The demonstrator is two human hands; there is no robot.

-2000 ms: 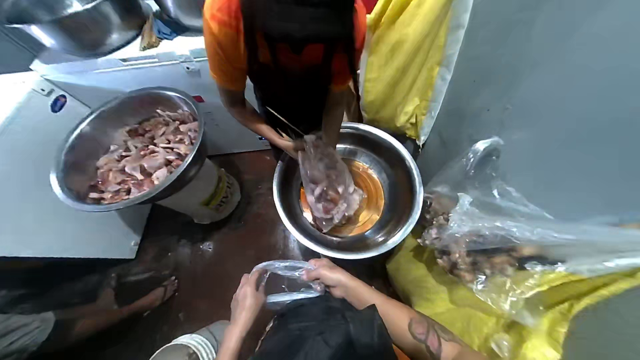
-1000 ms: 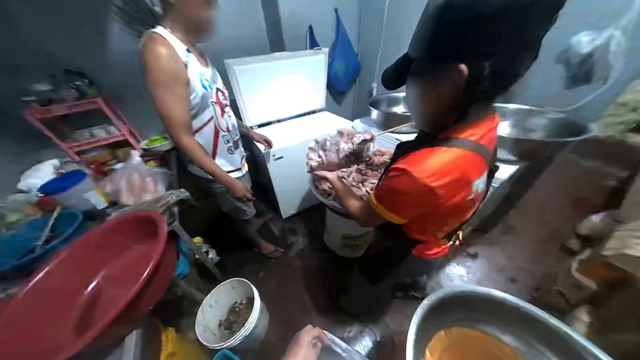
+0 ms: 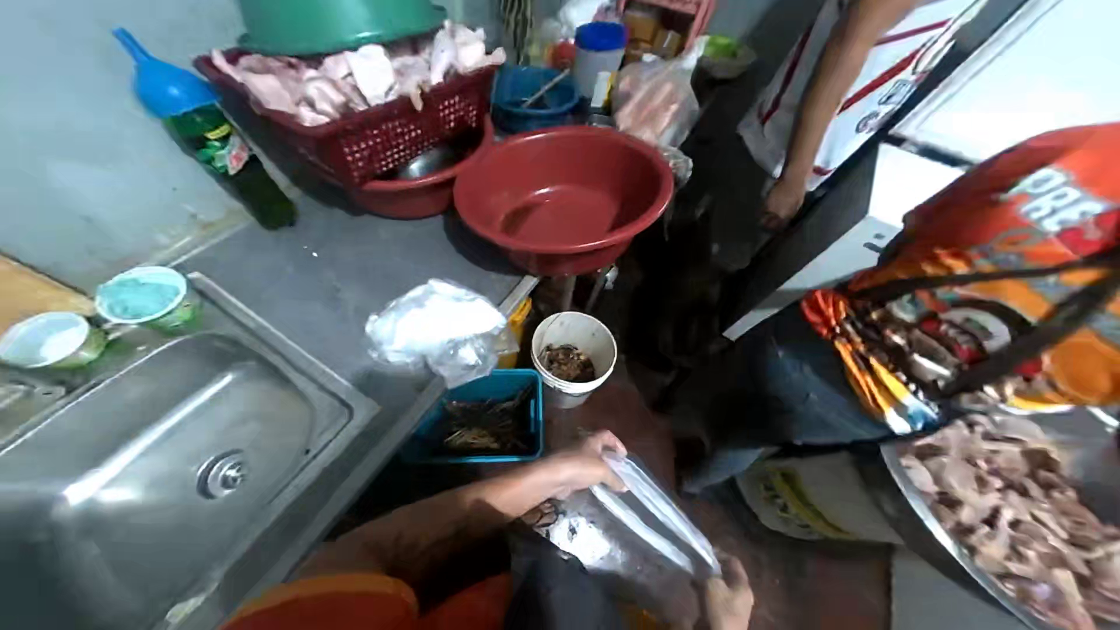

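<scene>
A clear plastic bag (image 3: 643,516) is stretched by its mouth between my two hands, low in the view. My left hand (image 3: 595,464) pinches one end of the rim, and my right hand (image 3: 728,597) grips the other end at the bottom edge. The bag's mouth gapes slightly. Beyond my left hand stand a white bucket (image 3: 569,385) with dark scraps inside and a teal bin (image 3: 490,458) holding dark debris. To the right, a metal basin (image 3: 941,542) is heaped with raw meat pieces.
A steel sink (image 3: 157,464) and a counter with folded clear plastic (image 3: 437,328) lie at left. Behind are an empty red basin (image 3: 560,188) and a dark red basket (image 3: 367,131) of raw chicken. A person in orange (image 3: 1032,227) stands at right; another person's arm (image 3: 822,105) hangs nearby.
The view has swung far round to the sink and counter. Both hands held the clear bag two seconds ago and still hold it.
</scene>
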